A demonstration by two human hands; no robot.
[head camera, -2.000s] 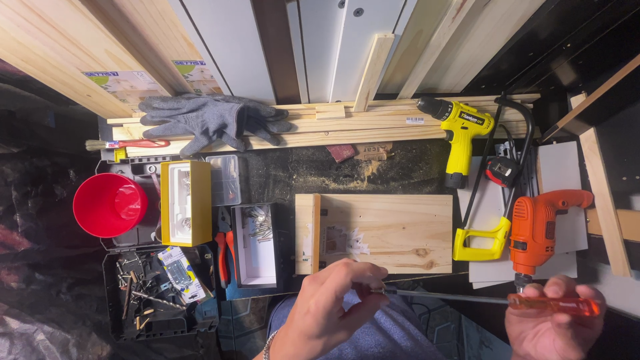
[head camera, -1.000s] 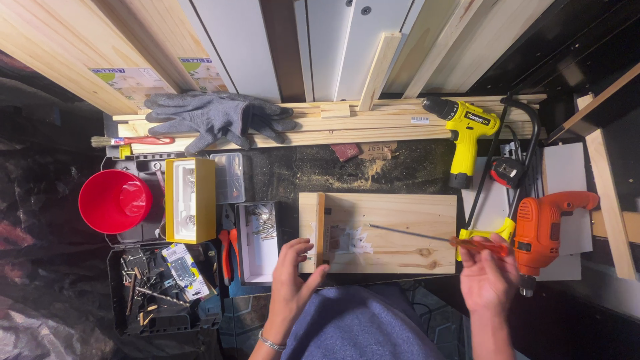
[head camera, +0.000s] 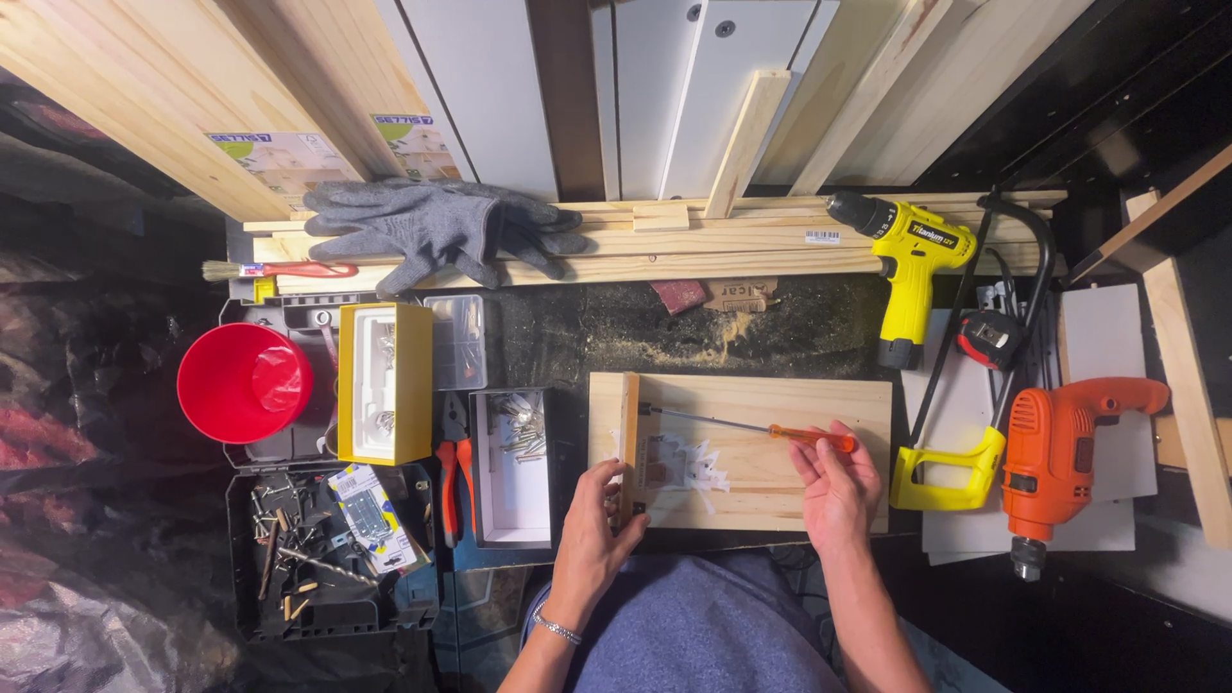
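My right hand (head camera: 839, 481) holds a screwdriver (head camera: 813, 438) by its orange handle. The shaft points left over a pine board (head camera: 789, 399), and its tip is at a dark fitting (head camera: 645, 409) near the far end of an upright wooden strip (head camera: 628, 433). That strip stands across the board toward its left side. My left hand (head camera: 603, 529) grips the strip's near end, close to a second dark fitting (head camera: 638, 507). Torn white label remains (head camera: 688, 467) cover part of the board right of the strip.
Left are a box of screws (head camera: 486, 515), red-handled pliers (head camera: 449, 496), a yellow box (head camera: 414, 385), a red bowl (head camera: 197, 385) and a toolbox tray (head camera: 332, 616). Right are a yellow drill (head camera: 910, 279), a hacksaw (head camera: 948, 478) and an orange drill (head camera: 1049, 462). Gloves (head camera: 423, 226) lie on planks behind.
The screwdriver has moved left, its tip now at the strip's far fitting. My left hand, apart from the strip's lower end two seconds ago, now holds it.
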